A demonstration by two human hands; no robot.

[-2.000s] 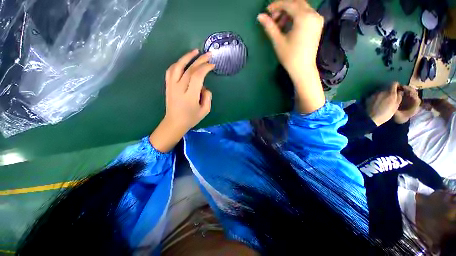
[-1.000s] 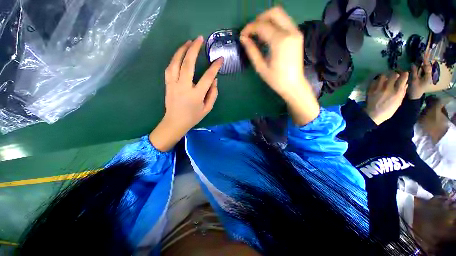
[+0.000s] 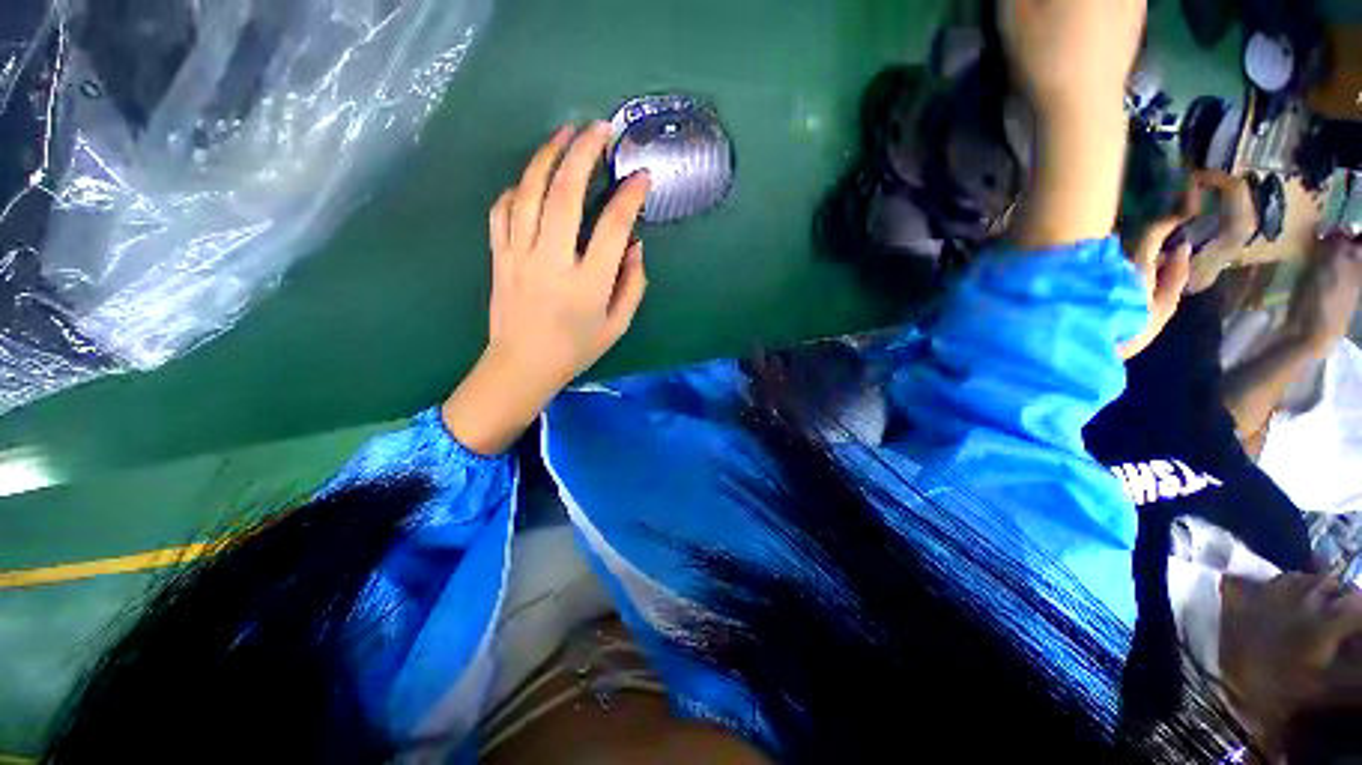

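A ribbed black cover (image 3: 690, 168) lies on the green work surface (image 3: 747, 284), its ribs shining grey and a small dark detail near its far end. My left hand (image 3: 556, 266) holds it at its left side, with the thumb on the ribbed face and the fingertips at the left edge. My right hand (image 3: 1076, 53) is reached out far to the right, over the pile side. Its fingers are cut off by the top edge, so what it holds cannot be seen.
A pile of dark covers (image 3: 908, 224) lies right of the cover, partly behind my right forearm. A crinkled clear plastic bag (image 3: 224, 180) lies at left. At far right are a neighbour's hand (image 3: 1165, 277), a tan board (image 3: 1270, 142) and more dark parts.
My right hand has moved from beside the cover out to the upper right. My left hand stays at the cover. The neighbour's hands have shifted.
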